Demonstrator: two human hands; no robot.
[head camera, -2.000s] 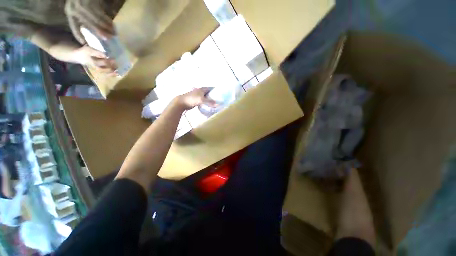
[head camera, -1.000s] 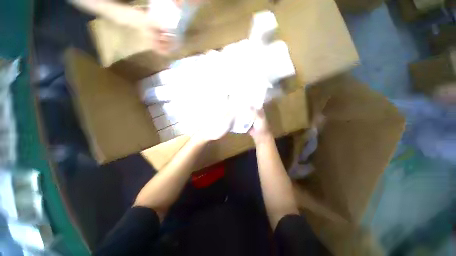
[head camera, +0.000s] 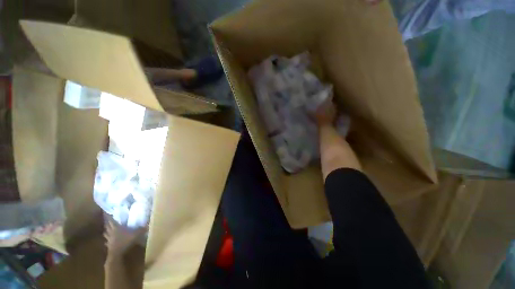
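The packing carton (head camera: 195, 192) is at left, with bright white boxes (head camera: 125, 113) inside. A cluster of translucent wrapped products (head camera: 121, 189) lies over them, washed out by glare. My left hand (head camera: 121, 234) is at the cluster's lower edge and appears closed on it; its fingers are partly hidden. The deeper parts carton (head camera: 367, 73) is at centre right, with a pile of cloudy wrapped products (head camera: 288, 113) along its left side. My right hand (head camera: 323, 113) reaches into this pile from the right, and its fingertips are hidden among the wraps.
Another brown carton (head camera: 480, 220) stands at lower right. Carton flaps (head camera: 84, 53) stick out at upper left. Part of a limb (head camera: 169, 74) shows beyond the packing carton. Plastic wrap (head camera: 452, 14) lies at upper right. A red object (head camera: 226, 248) is by my lap.
The view has swung right, bringing the parts carton to the centre. My right hand has left the white boxes and gone into the parts carton. My left hand is now at a wrapped cluster.
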